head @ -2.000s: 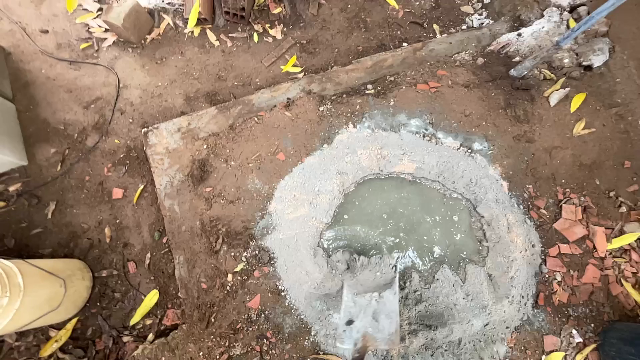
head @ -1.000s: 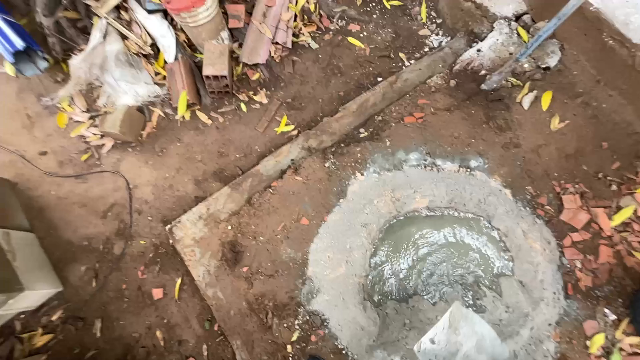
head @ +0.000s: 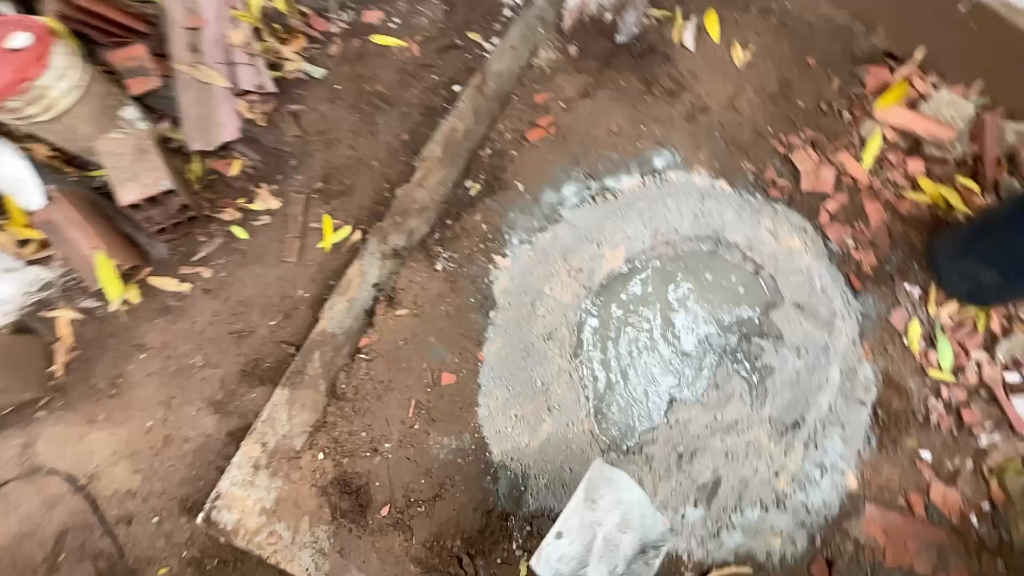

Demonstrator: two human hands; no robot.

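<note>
Neither of my hands shows in the head view. A ring-shaped mound of grey cement mix (head: 544, 352) lies on the soil, with a pool of grey, watery slurry (head: 672, 320) in its hollow. At the mound's lower left edge, a flat blade coated in grey mix (head: 604, 524), apparently a shovel or hoe blade, comes in from the bottom of the view; its handle and whatever holds it are out of view. The blade is outside the pool.
A raised, soil-covered edge (head: 400, 216) runs diagonally left of the mound. Broken red tile pieces (head: 816, 172) and yellow leaves lie at right, beside a dark object (head: 980, 252), possibly a shoe. Hollow clay bricks (head: 144, 172) and a red and white bucket (head: 48, 72) are at upper left.
The blade was in the mix at the pool's lower edge two seconds ago; now it is at the mound's lower left edge. The view has turned and shifted.
</note>
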